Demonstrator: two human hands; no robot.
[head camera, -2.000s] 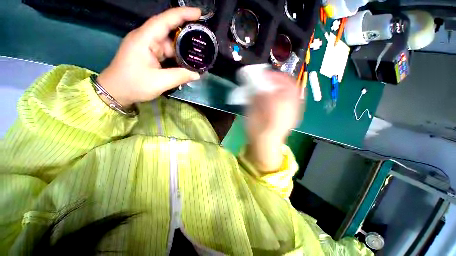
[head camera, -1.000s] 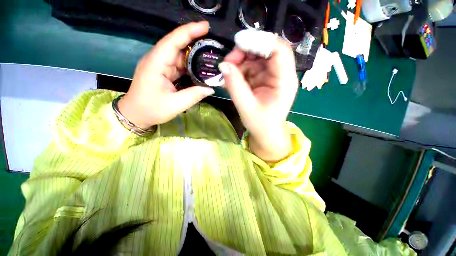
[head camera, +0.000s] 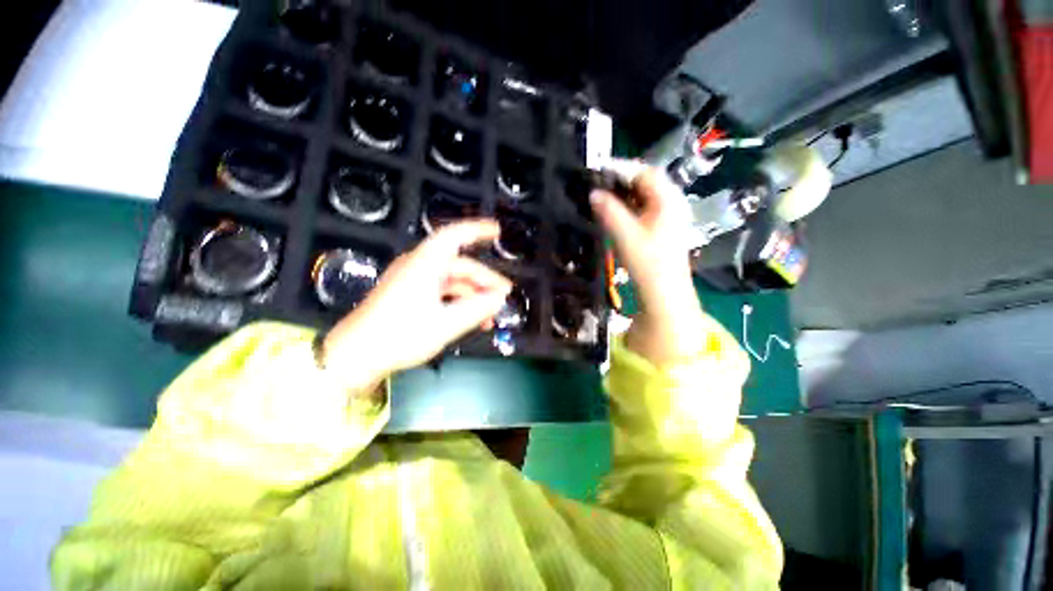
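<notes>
The black foam compartment tray (head camera: 312, 150) lies on the bench, with round, dark, shiny-rimmed watch bodies (head camera: 233, 259) in many of its pockets. My left hand (head camera: 433, 289) is over the tray's front middle, thumb and fingers apart, with nothing visible in it. My right hand (head camera: 649, 231) is at the tray's right edge, fingers bent together, with white material at the fingertips. A dark patch shows by those fingertips; blur hides whether it is something held or part of the tray. A small white label (head camera: 598, 139) is just above that hand.
A white paper sheet (head camera: 127, 87) lies left of the tray. Whitish bottles (head camera: 799, 182) and a dark box with a colourful label (head camera: 785, 254) stand at the right. A thin white cable (head camera: 762, 337) lies on the green mat (head camera: 81, 289) near its right edge.
The view has shifted and shows much more of the tray. The lit watch body is no longer in my left hand, which has opened over the tray. My right hand has moved to the tray's right edge.
</notes>
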